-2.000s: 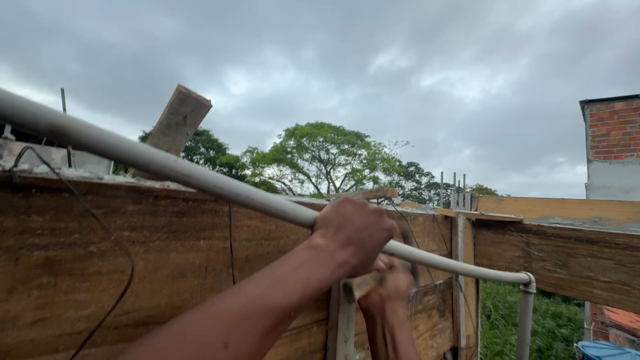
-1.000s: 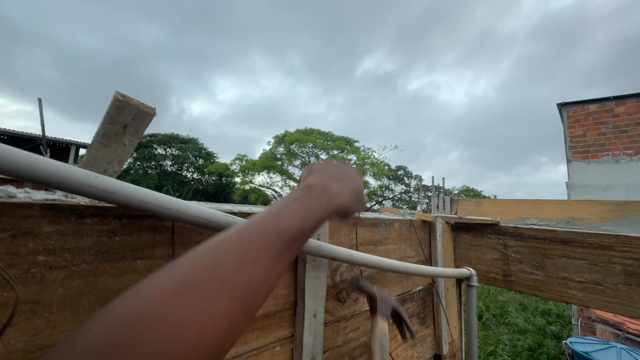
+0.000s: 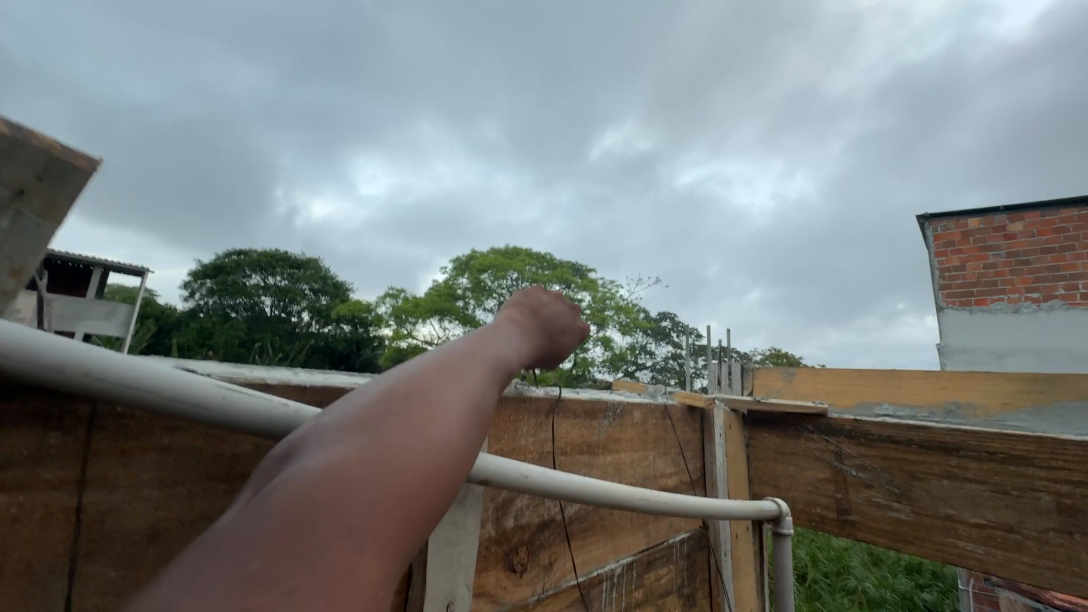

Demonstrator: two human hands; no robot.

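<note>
My left hand [image 3: 544, 327] is raised over the top edge of a brown wooden formwork panel [image 3: 612, 459], its fingers curled and their undersides hidden. A thin dark wire [image 3: 554, 442] runs down the panel's face just below the hand; whether the fingers hold it cannot be told. My left forearm crosses in front of a pale plastic pipe [image 3: 595, 486], which slopes down from the left to an elbow fitting [image 3: 777, 510]. My right hand is outside the view, and no hammer shows.
An upright wooden batten [image 3: 455, 544] stands against the panel. Rebar ends [image 3: 710, 357] rise behind the corner, where a loose wood strip [image 3: 778, 406] lies on top. Another board [image 3: 918, 484] extends right. A slanting plank [image 3: 34, 204] juts up at the left.
Two seconds ago both hands were close together by the pipe; now only the left shows, raised above the panel. The claw hammer seen low in the view one second ago is out of view.
</note>
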